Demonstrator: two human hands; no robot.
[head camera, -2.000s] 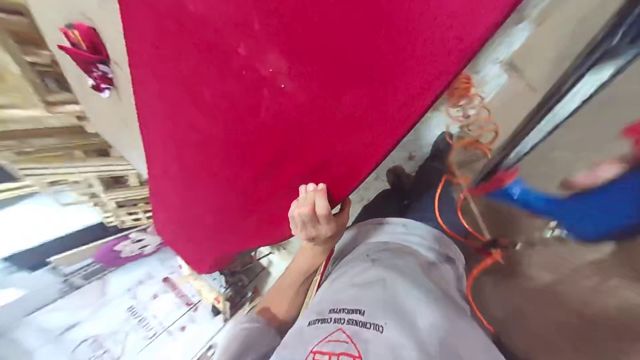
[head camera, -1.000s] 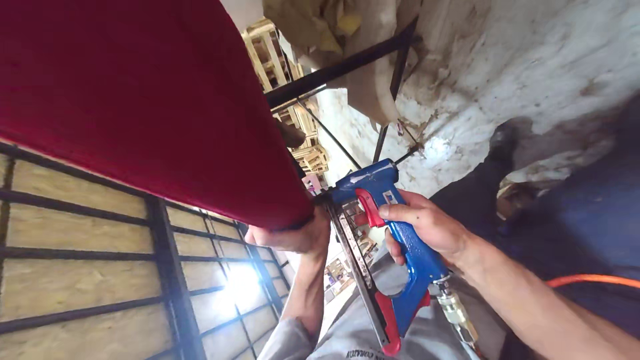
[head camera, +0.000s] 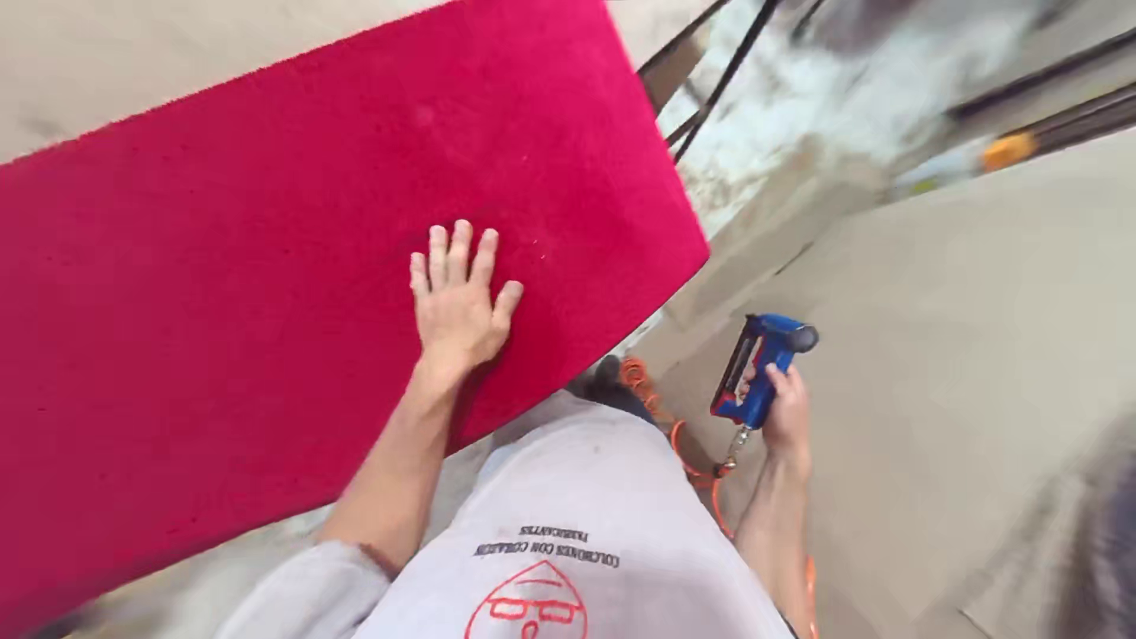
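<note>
A long panel covered in red fabric (head camera: 266, 231) spans the left and middle of the view. My left hand (head camera: 461, 302) lies flat on top of it, fingers spread, gripping nothing. Off to the right, apart from the panel, my right hand (head camera: 783, 399) is closed around the handle of a blue pneumatic staple gun (head camera: 770, 355) with red parts. A metal fitting (head camera: 738, 444) joins the gun's base to a coiled orange air hose (head camera: 679, 444). What supports the panel is mostly hidden beneath it.
Dark metal bars (head camera: 732, 75) stand beyond the panel's far right corner. A pale board-like surface (head camera: 976, 293) fills the right side. The orange hose hangs between my body and right arm. A blurred dark shape (head camera: 1114, 532) is at the lower right edge.
The staple gun was at the panel's edge beside my left hand; now it is away to the right. My left hand has moved from the edge onto the red fabric. The view has swung strongly.
</note>
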